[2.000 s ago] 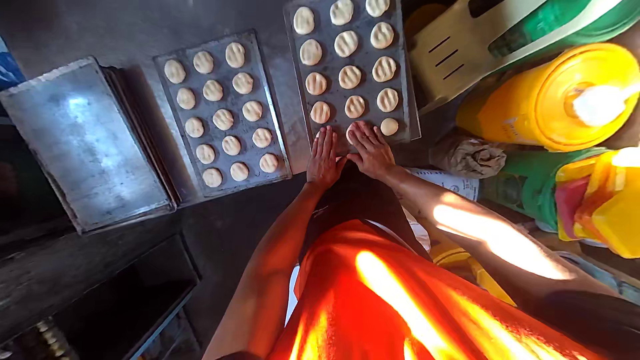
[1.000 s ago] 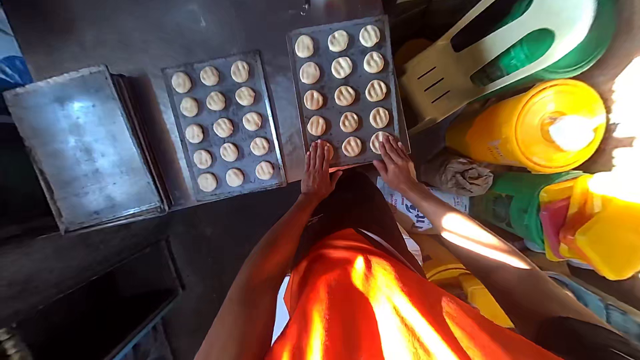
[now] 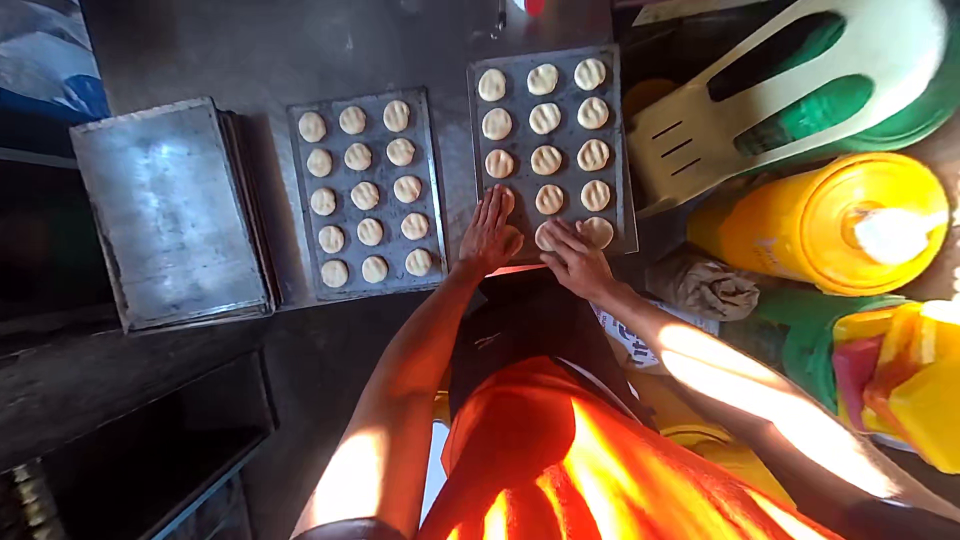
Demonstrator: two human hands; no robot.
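Rows of flattened dough rounds with finger dents, such as one dough round (image 3: pixel 546 160), lie on the right metal baking tray (image 3: pixel 521 142). My left hand (image 3: pixel 489 234) rests flat over its lower left, fingers on the rounds there. My right hand (image 3: pixel 577 259) lies over the bottom row, its fingertips on the middle round and at the edge of the right one. Neither hand grips anything. Beside it on the left, a second metal baking tray (image 3: pixel 296 180) bears similar dented rounds, untouched by my hands.
A stack of empty metal trays (image 3: pixel 176 217) stands at the left of the metal table (image 3: pixel 300 45). Right of the table are a cream plastic chair (image 3: pixel 694 135), a yellow lidded container (image 3: pixel 795 225), a crumpled brown bag (image 3: pixel 712 289) and a green bucket (image 3: pixel 810 352).
My left hand has moved up from the tray's near edge onto the rounds at its lower left. My right hand has shifted left from the tray's lower right corner, onto the bottom row.
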